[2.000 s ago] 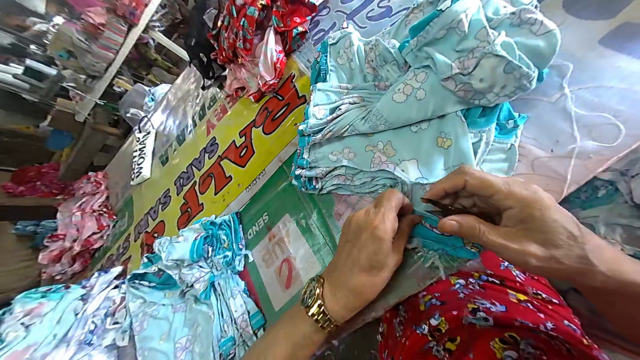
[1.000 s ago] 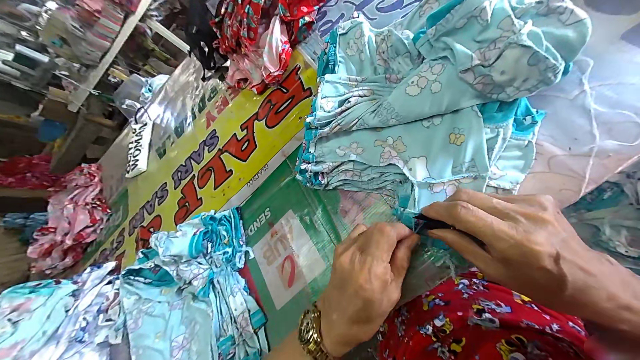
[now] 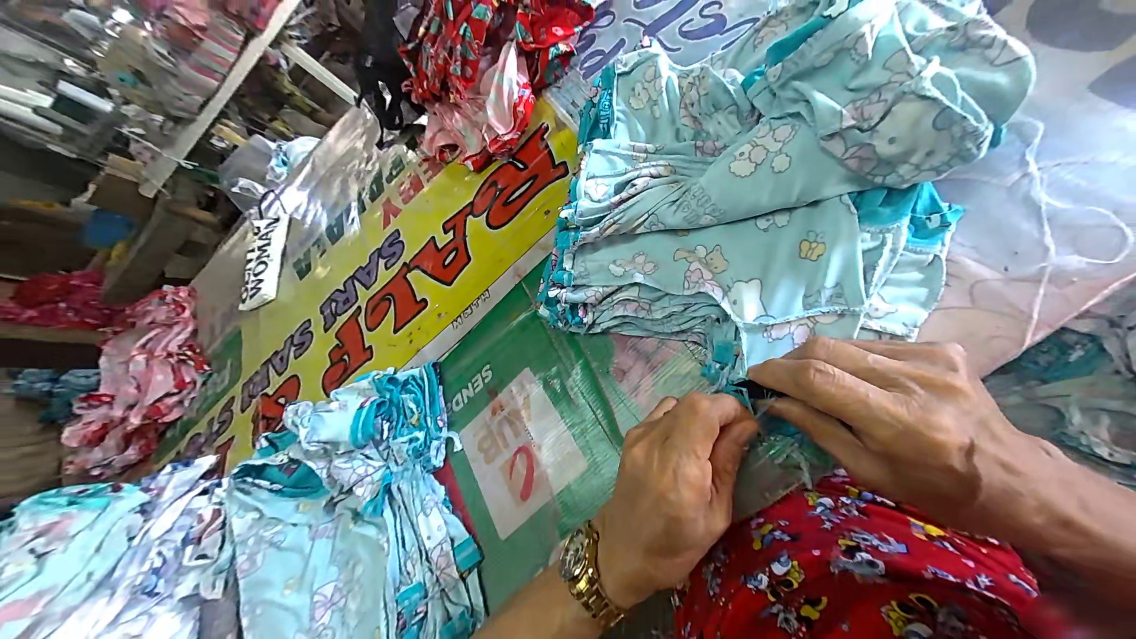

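Note:
A pile of light teal printed garments (image 3: 710,240) with darker teal trim lies just beyond my hands. My left hand (image 3: 679,488), with a gold watch (image 3: 586,568) on its wrist, pinches the end of a teal trim strip (image 3: 729,359) between thumb and fingers. Close to its right, my right hand (image 3: 879,417) holds a small dark tool, mostly hidden by the fingers, against the same trim. The tool's kind cannot be told. Red printed fabric (image 3: 852,568) lies below both hands.
Another teal garment stack (image 3: 337,524) lies at lower left, beside whitish garments (image 3: 98,541). Red garments (image 3: 488,71) sit at the far edge of the banner-covered surface (image 3: 426,275). White thread (image 3: 1043,213) trails at right. Pink and red cloth (image 3: 138,382) hangs at far left.
Two seconds ago my right hand was more open around the dark tool; its fingers are now closed over it. My left hand keeps pinching by the trim.

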